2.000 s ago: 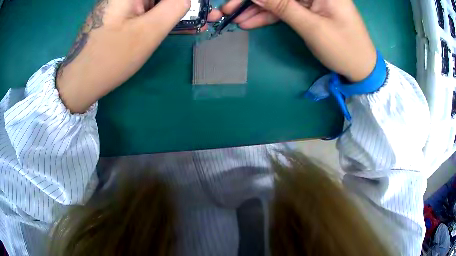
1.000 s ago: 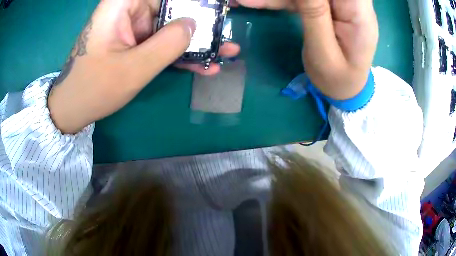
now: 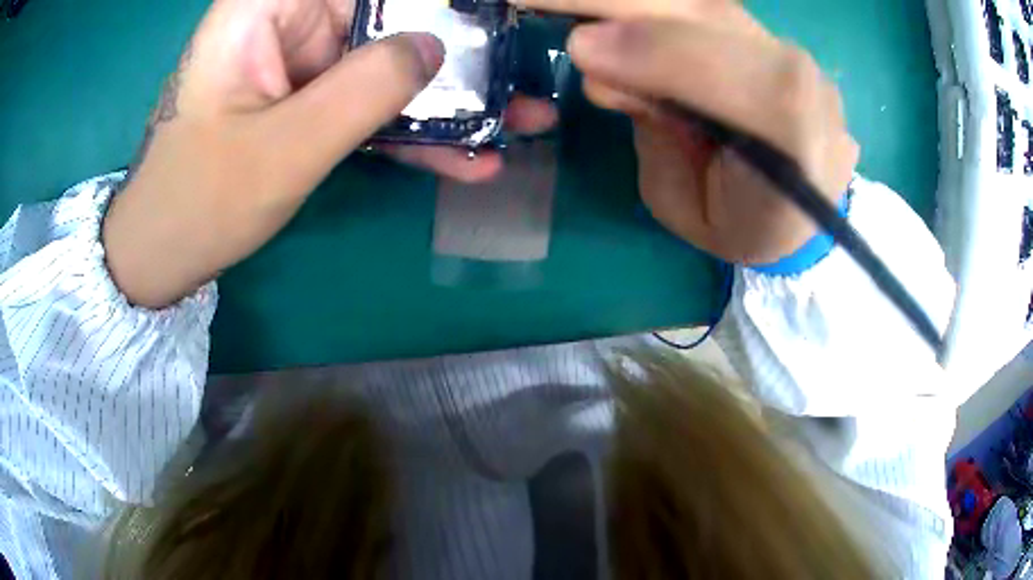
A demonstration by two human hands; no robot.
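My left hand (image 3: 289, 130) holds a black watch housing (image 3: 453, 122) at the top of the view, thumb on its silver-white centre plate (image 3: 459, 74). The housing's top edge is cut off by the picture's rim. My right hand (image 3: 725, 125) holds long black tweezers (image 3: 838, 221), their rear end pointing down and right past the wrist. My right fingertips are beside the housing's upper right; the tweezer tips cannot be made out. A grey-brown adhesive sheet (image 3: 495, 215) on clear film lies on the mat below the housing, its upper end hidden by the left fingers.
The green mat (image 3: 476, 323) has its near edge in front of my body. A white tray (image 3: 963, 147) with rows of black units stands at the right. A blue wrist strap (image 3: 799, 258) with a thin cord is on my right wrist. Red and dark items (image 3: 972, 493) show at the lower right.
Since the earliest frame the housing has come lower and more into view. My right hand has turned over, so the tweezers' shaft now points down and right. The sheet sits lower in the picture.
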